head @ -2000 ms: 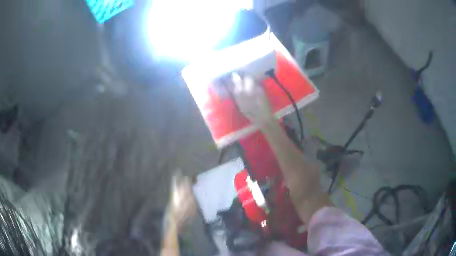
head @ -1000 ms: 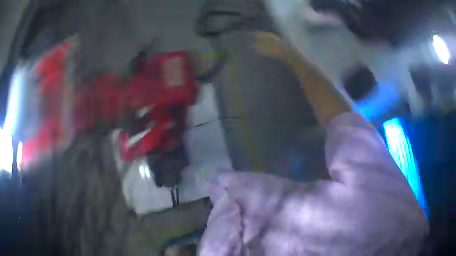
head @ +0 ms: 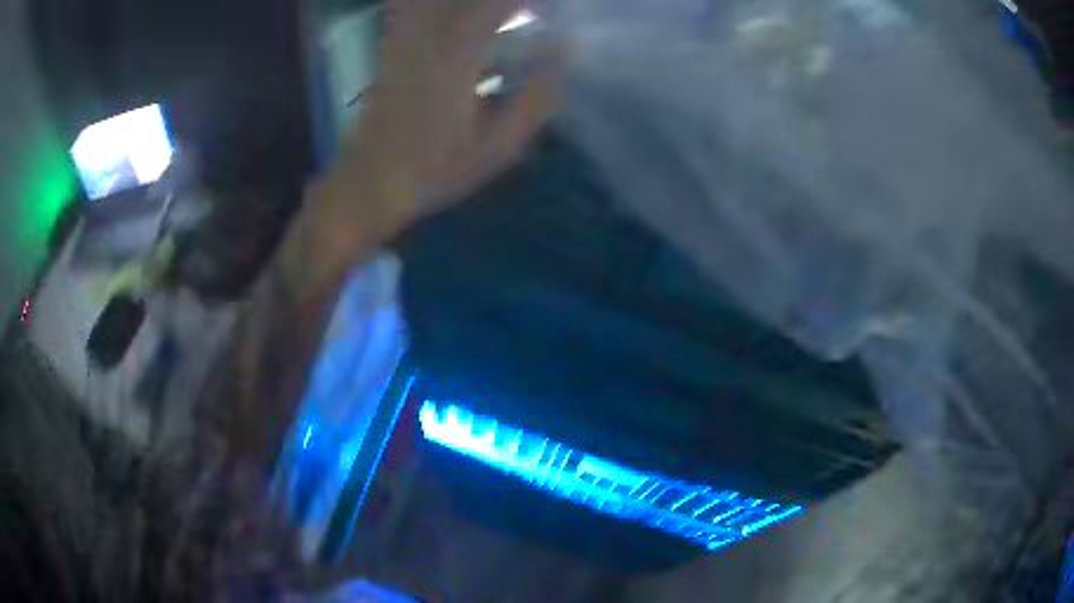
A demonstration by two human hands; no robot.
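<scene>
A large clear plastic liner (head: pixel 824 177), crinkled and blurred, spreads across the upper right over a dark green-teal crate (head: pixel 612 306). The crate's ribbed rim is lit bright blue along its lower edge. My left hand (head: pixel 483 106) is at the upper middle, blurred, with its forearm rising from the lower left. Its fingers meet the liner's left edge and appear closed on it. My right hand is not distinguishable; a pale blurred area lies at the lower right below the liner. The inside of the crate is dark, and its contents cannot be made out.
A bright white screen (head: pixel 124 151) stands at the far left with a green glow beside it. A dark oval object (head: pixel 115 330) lies on the pale bench surface below it. A blue-lit panel or crate side (head: pixel 353 389) is left of the crate.
The view has swung away from the red robot arm and its red-orange plate to the crate and liner. My left hand has come into view at the liner; my right arm is no longer distinguishable.
</scene>
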